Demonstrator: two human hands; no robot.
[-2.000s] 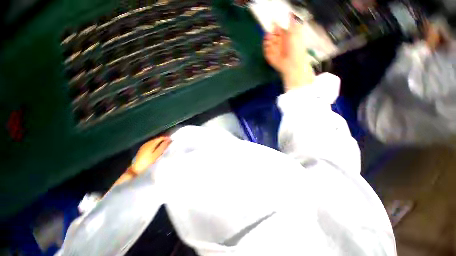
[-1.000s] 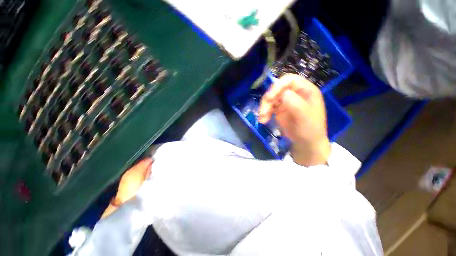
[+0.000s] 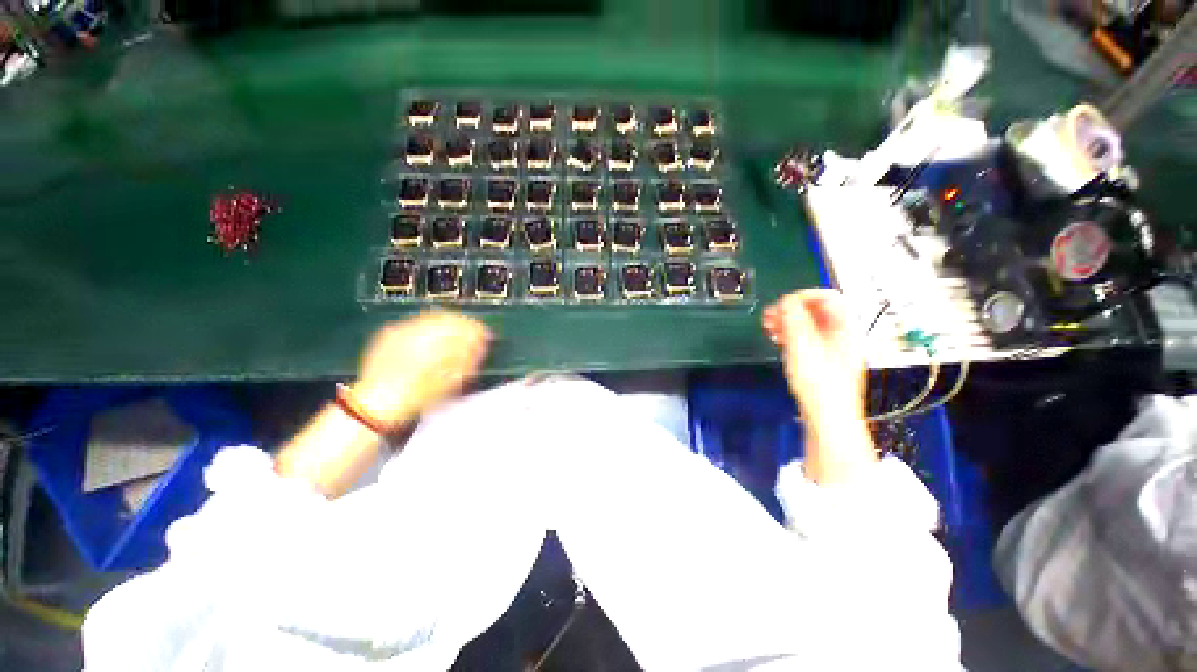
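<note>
A clear blister tray [image 3: 558,297] lies on the green bench, with rows of small black square housings [image 3: 544,276] in its pockets. My left hand [image 3: 423,361] is blurred at the bench's front edge, just below the tray's lower left. My right hand [image 3: 817,328] is near the bench edge, right of the tray, beside the white ribbed rack. Its fingers are curled, and I cannot tell whether they hold anything. The left fingers are too blurred to read.
Small red parts [image 3: 240,219] lie left. The white rack [image 3: 893,282], black controller [image 3: 965,197] and pale tape roll [image 3: 1074,142] stand right. A blue bin [image 3: 79,486] is below left. A person's pale sleeve [image 3: 1116,532] is at right.
The view has swung level, with the whole tray now central. My right hand has left the blue bin of small parts and come up to the bench edge. My left hand has risen to the bench edge.
</note>
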